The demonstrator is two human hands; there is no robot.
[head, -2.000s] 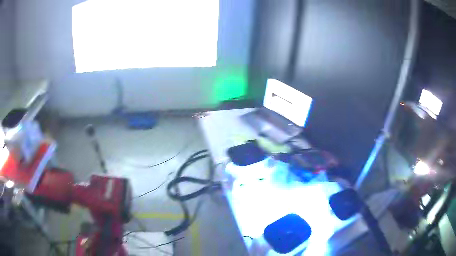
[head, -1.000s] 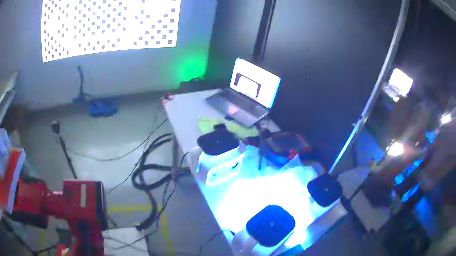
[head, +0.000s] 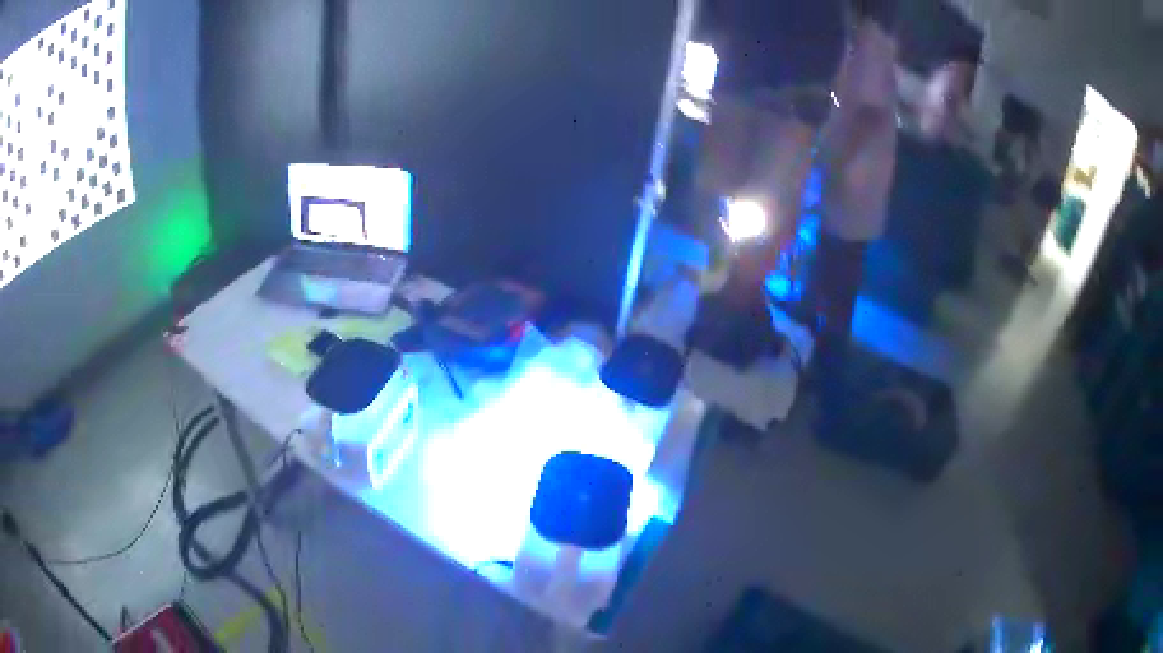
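Three white projectors with black rounded-square ends stand on the white bench. One projector is at the bench's middle left, one at the near right corner and one at the right edge. A very bright blue-white glare covers the bench between them and hides what lies there. Neither my left hand nor my right hand is in the picture.
A lit laptop stands at the bench's far end, with a red-and-black teach pendant near it. Thick black cable hangs beside the bench. A pole rises behind. People and a dark box are at right. Part of the red arm shows lower left.
My view has swung right. The bench, laptop and checkerboard pattern have shifted left in the picture, and the red arm has mostly left it. The wall projection changed from plain white to the pattern.
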